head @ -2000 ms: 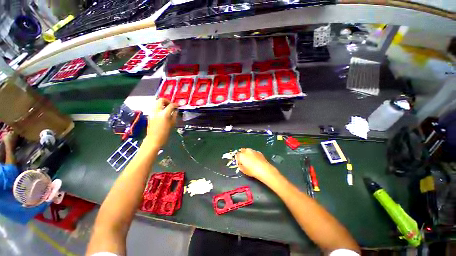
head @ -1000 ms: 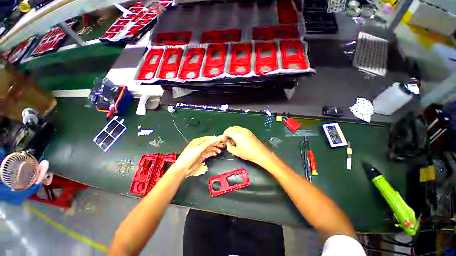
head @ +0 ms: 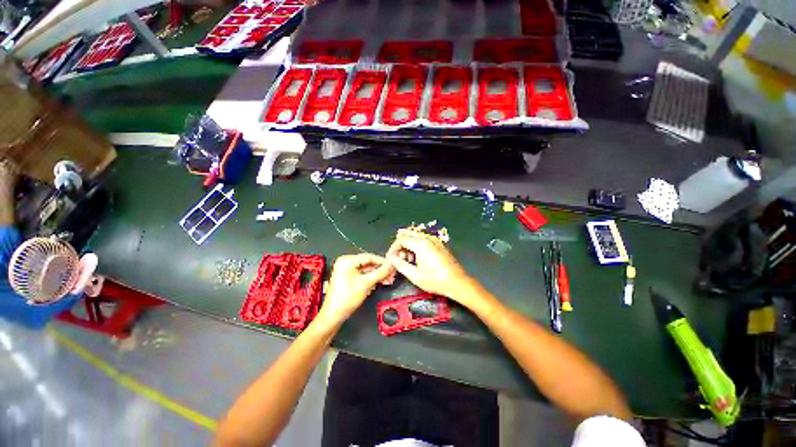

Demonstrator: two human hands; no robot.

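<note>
My left hand (head: 351,284) and my right hand (head: 428,264) meet at the fingertips over the middle of the bench. The fingers are pinched together around something too small or hidden to name. A red housing (head: 390,317) lies flat on the mat just below my right hand, its window end to the right. More red housings (head: 284,290) lie side by side to the left of my left hand. Small white pieces (head: 434,230) show just behind my right hand, partly hidden by it.
A blister tray (head: 349,129) of red housings stands raised behind the bench. A divided frame (head: 209,215) and small metal parts (head: 231,271) lie left. Tweezers (head: 552,284), a red-handled tool (head: 564,286), a boxed device (head: 607,242) and a green electric screwdriver (head: 703,367) lie right. A fan (head: 44,271) stands far left.
My left hand has come from the blister tray down to my right hand, and both now work together at the fingertips. The camera view has also shifted.
</note>
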